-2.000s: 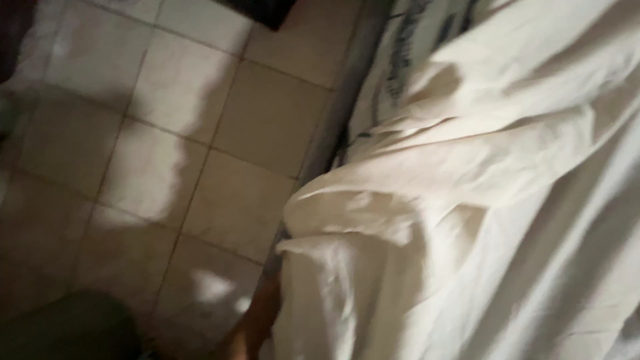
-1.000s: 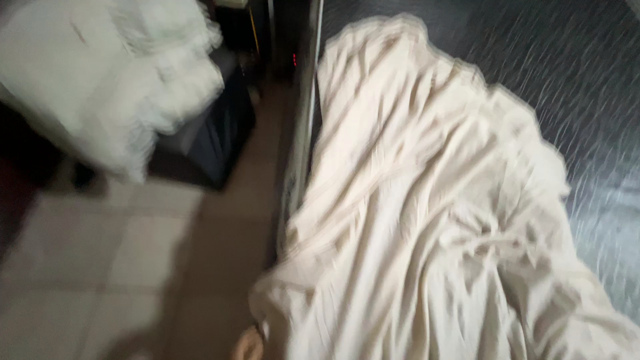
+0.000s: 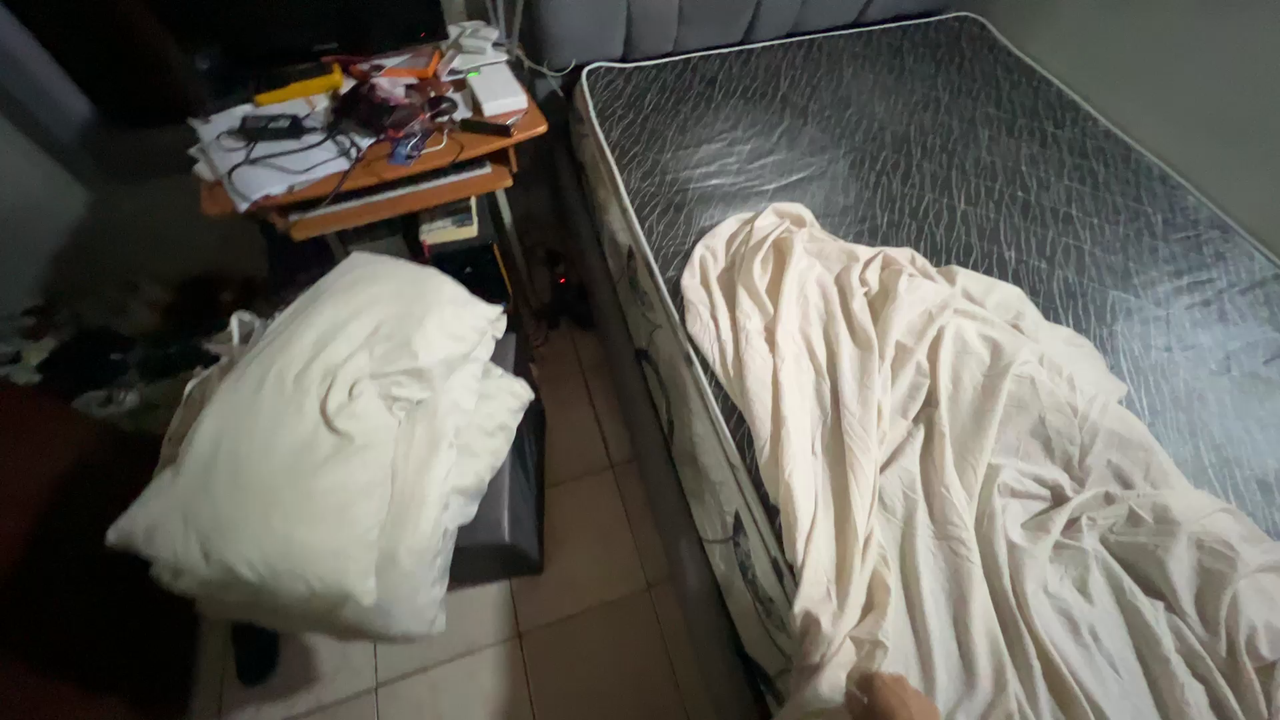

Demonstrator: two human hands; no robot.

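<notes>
A cream bed sheet (image 3: 930, 400) lies bunched in long folds over the near part of a mattress (image 3: 850, 130) with a dark, shiny, patterned top and white piping. At the bottom edge of the head view, part of one hand, which looks like my left hand (image 3: 888, 697), is at the sheet's folds near the mattress's left side. Its fingers are mostly cut off by the frame, so its grip cannot be made out. My right hand is out of view.
Left of the bed, white pillows (image 3: 300, 450) are piled on a dark box-like object (image 3: 510, 500) on the tiled floor (image 3: 580, 520). Behind stands a wooden desk (image 3: 400, 190) with papers, cables and a yellow object. A grey padded headboard (image 3: 700, 25) rises at the bed's far end.
The view has swung up from the floor and bedside to the whole bed, desk and headboard. The sheet stays bunched on the mattress, with a hand at its lower left part.
</notes>
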